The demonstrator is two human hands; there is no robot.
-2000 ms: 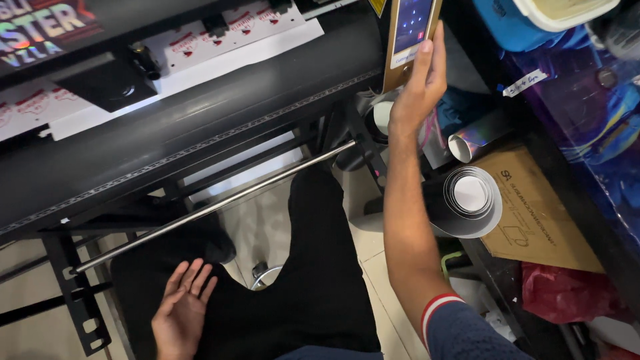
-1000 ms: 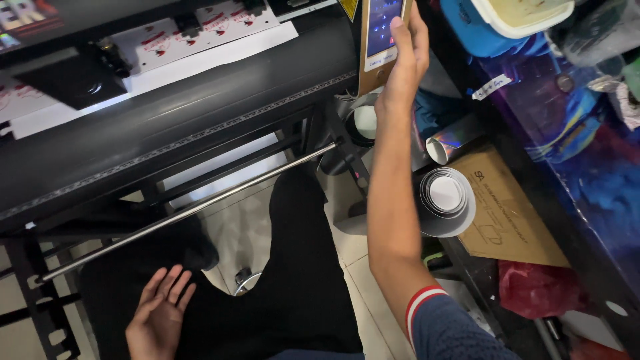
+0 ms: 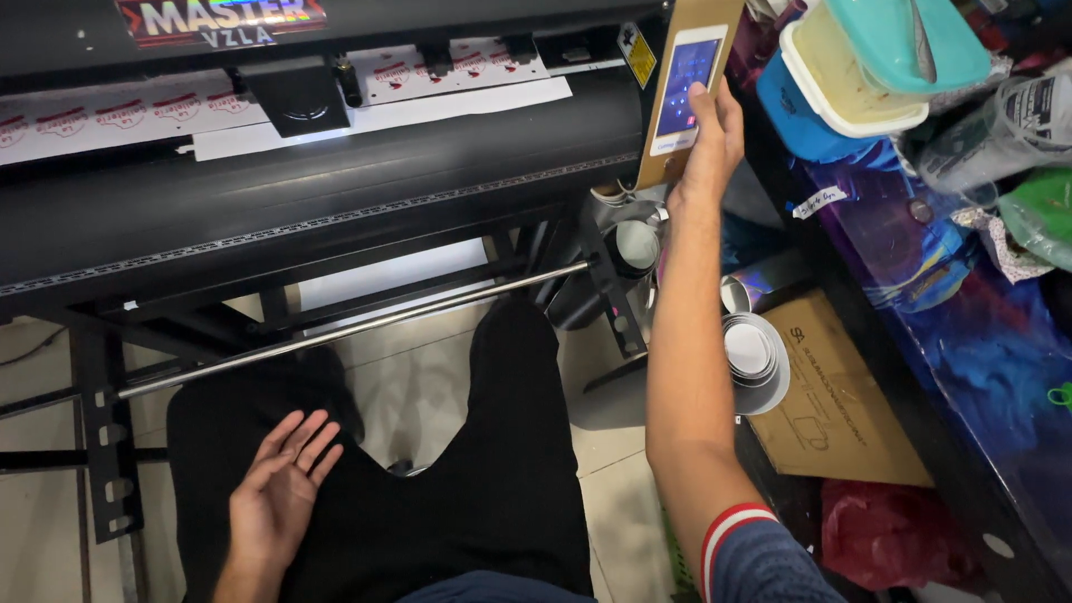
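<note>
My right hand (image 3: 710, 138) is raised to the touch control panel (image 3: 688, 84) at the right end of a black vinyl cutter (image 3: 327, 188). Its thumb lies over the lit screen and the other fingers reach around the panel's edge. Palm up, my left hand (image 3: 280, 494) rests empty over my black trousers, fingers apart. A white sheet with red printed logos (image 3: 167, 109) lies across the cutter, partly under its black carriage (image 3: 297, 96). A plain white strip (image 3: 402, 113) shows along its front edge.
A metal bar (image 3: 360, 331) crosses the stand above my legs. To the right are rolls of material (image 3: 749, 352), a cardboard box (image 3: 829, 394) and a red plastic bag (image 3: 888, 532). Food containers (image 3: 854, 75) and a plastic cup (image 3: 997, 134) sit on the side table (image 3: 963, 352).
My right hand stays at the panel, with its thumb now lower over the screen than two seconds ago. My left hand remains palm up over my lap.
</note>
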